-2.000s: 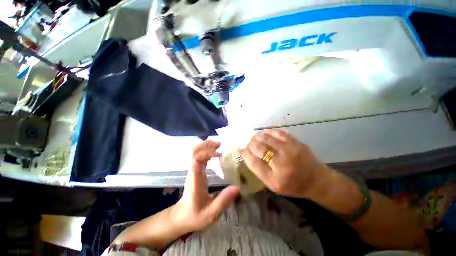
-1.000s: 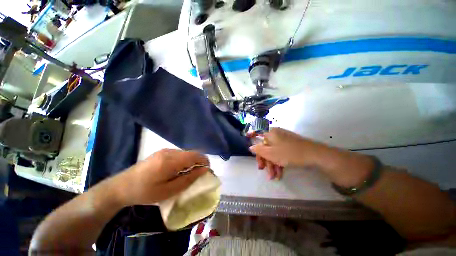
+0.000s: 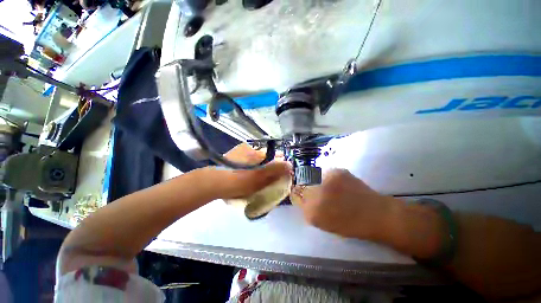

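The cream pocket bag piece [image 3: 270, 197] lies at the needle area, under and beside my left hand, its rounded edge towards me. My left hand [image 3: 252, 174] holds it, with the fingers partly hidden behind the curved metal guard [image 3: 181, 112]. My right hand [image 3: 338, 204] is just right of the knurled tension dial [image 3: 308, 175], fingers bent at the work; the dial and blur hide what its fingertips hold. The dark navy garment panel [image 3: 142, 127] drapes to the left, behind my left forearm. The presser foot and needle are hidden.
The white machine head with its blue stripe [image 3: 451, 71] fills the upper right. The ribbed grey table edge [image 3: 237, 255] runs in front of me. A grey machine part [image 3: 44, 171] and another table are at left. Dark cloth [image 3: 178, 281] hangs below the edge.
My left hand has carried the cream piece from below the table edge up to the needle area. My right hand stays near the dial. The view has moved closer to the machine head.
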